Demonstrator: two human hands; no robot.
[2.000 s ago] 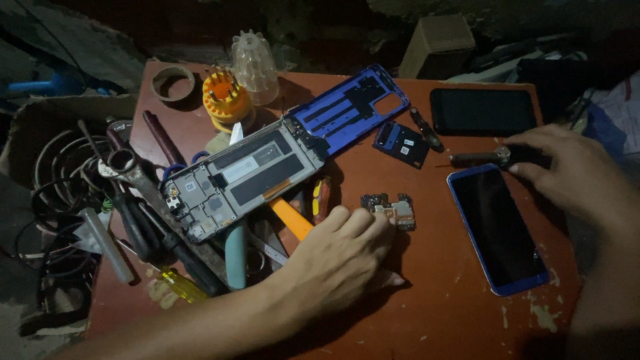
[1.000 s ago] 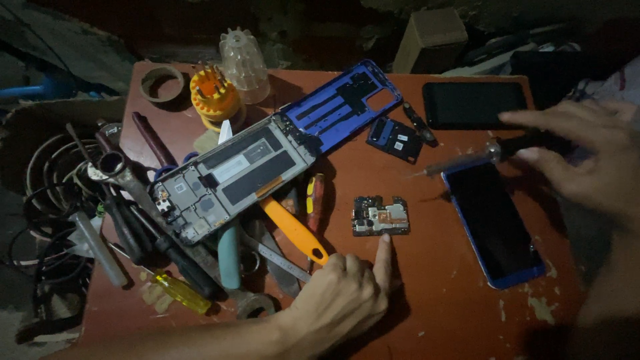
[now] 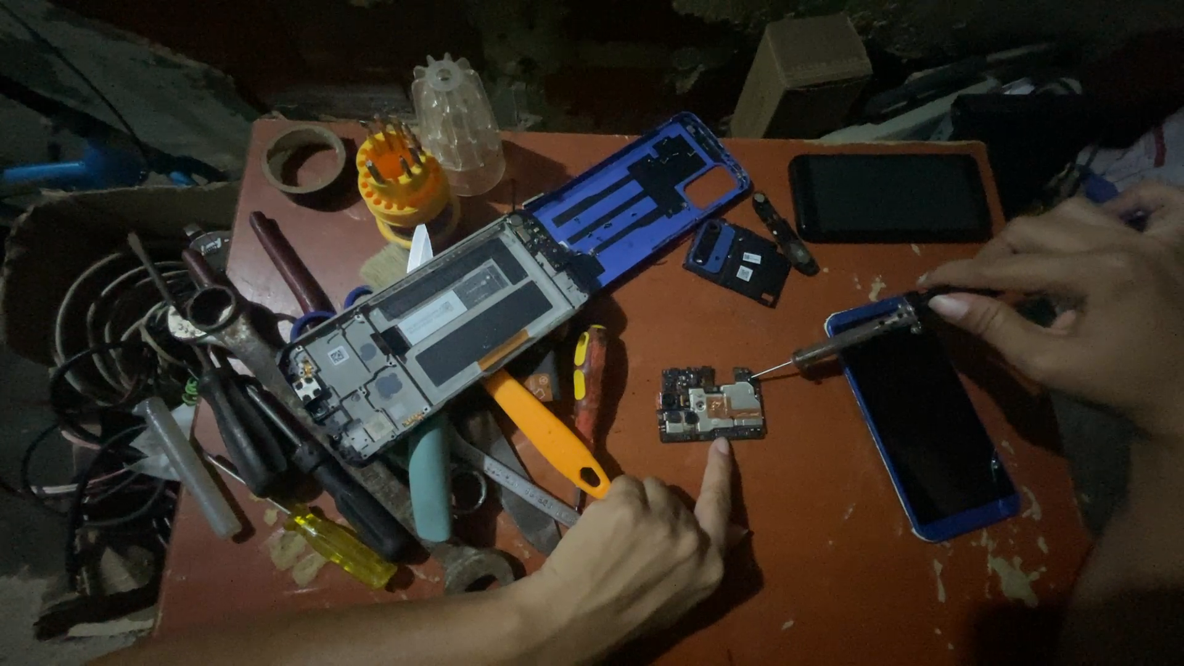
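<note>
A phone circuit board [image 3: 710, 405] lies flat on the red-brown tabletop [image 3: 832, 592]. The extended index fingertip of my left hand [image 3: 643, 536] touches its lower edge; the other fingers are curled, and nothing shows in them. My right hand [image 3: 1045, 305] holds a soldering iron [image 3: 856, 338] by its dark handle, with the thin tip at the board's upper right corner. Under the iron's metal barrel is a blue-edged phone [image 3: 930, 425], screen up. An opened phone frame [image 3: 444, 333] lies to the left, against a blue phone back cover [image 3: 638, 199].
Left of the board are a red and yellow screwdriver [image 3: 589, 379], an orange-handled tool [image 3: 546, 430], a yellow screwdriver [image 3: 340, 548], wrenches and cables. Behind stand a yellow bit holder [image 3: 400, 190], a clear plastic cover [image 3: 455, 129] and a tape roll [image 3: 303, 159]. A black phone [image 3: 890, 197] lies back right.
My left hand was over the board two seconds ago and has drawn back to its lower edge. My right hand has lifted the soldering iron from beside the phones and brought its tip to the board.
</note>
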